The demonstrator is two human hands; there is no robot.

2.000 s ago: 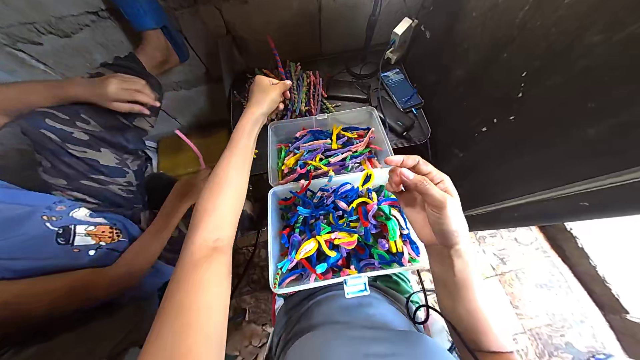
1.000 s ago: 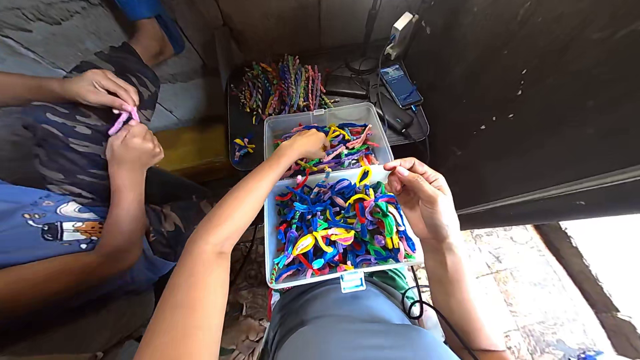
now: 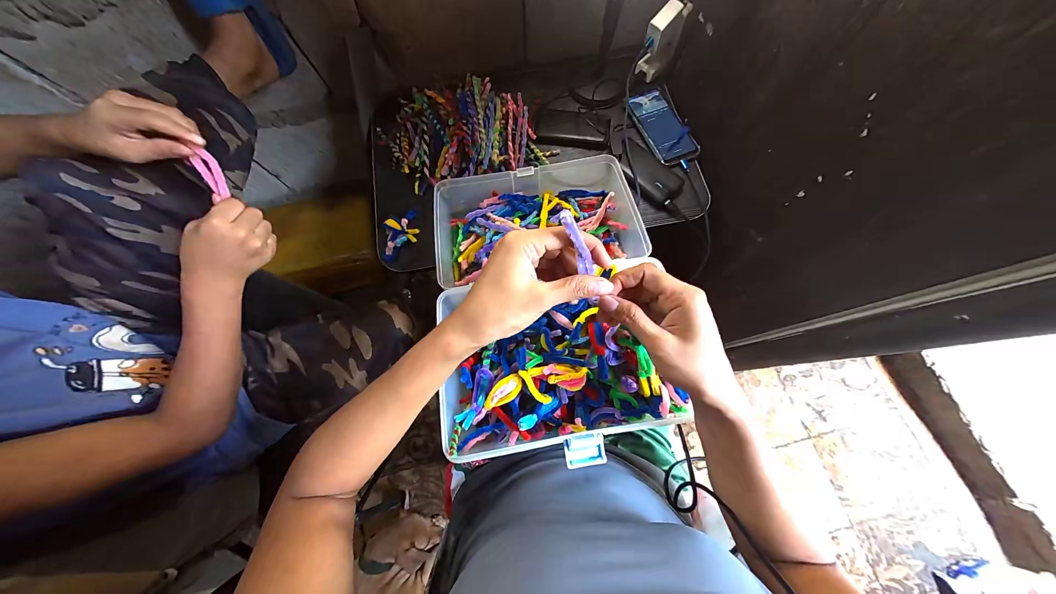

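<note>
My left hand [image 3: 536, 276] pinches a lavender fuzzy pipe-cleaner piece [image 3: 576, 241] that points up between thumb and fingers. Against its fingertips, my right hand [image 3: 664, 318] has thumb and forefinger closed on a small piece, with a bit of yellow and dark fuzz [image 3: 606, 271] showing between the hands; its full shape is hidden. Both hands are over an open clear plastic case [image 3: 444, 371] on my lap. Its near half holds many short bent pipe-cleaner pieces [image 3: 528, 388], and the lid half [image 3: 445, 239] beyond holds more loose pieces in many colours.
Twisted multicoloured strands [image 3: 470, 128] lie in a bunch on a black table [image 3: 396, 252], with a small coloured cluster [image 3: 401, 231] nearby. A smartphone [image 3: 662, 124], cables and power banks [image 3: 573, 129] are at right. A person at left holds a pink loop [image 3: 209, 172] in two hands.
My left hand went from the twisted bunch into the far half of the case, then came back to my right hand with a lavender piece. The other person's hands have moved apart around the pink piece.
</note>
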